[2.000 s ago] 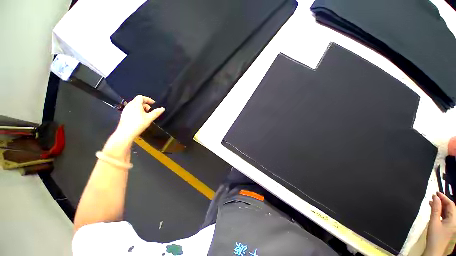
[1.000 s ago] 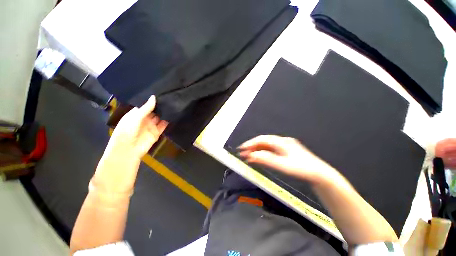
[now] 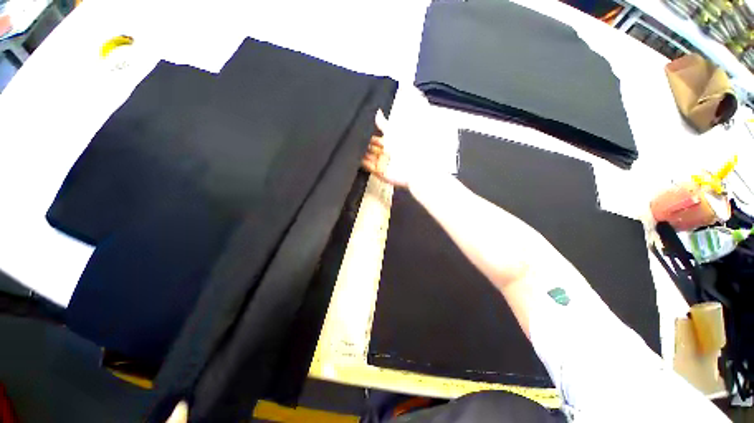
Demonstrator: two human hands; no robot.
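Note:
A pile of black notched panels [image 3: 165,140] lies at the left and overhangs the table's near edge. Its top panel is partly raised in long folds along the right side. My right hand [image 3: 383,157] grips that panel's right edge near its upper corner. My left hand [image 3: 178,411] is mostly cut off by the bottom edge; only a fingertip shows, where the folds gather at the near corner it holds. A single black panel [image 3: 471,289] lies flat at the right, partly hidden under my right forearm.
A stack of black panels [image 3: 521,78] lies at the far side. At the right are a pink tub [image 3: 680,206] with yellow snips, a green-capped bottle [image 3: 709,245], black strips [image 3: 740,289] and an orange-yellow glue bottle [image 3: 707,329]. A brown container [image 3: 699,91] stands beyond; a yellow ring [image 3: 116,45] lies far left.
The view has swung left. My right hand has moved from above the single panel to the left pile's top panel and taken its edge. That panel's right side is now raised in folds.

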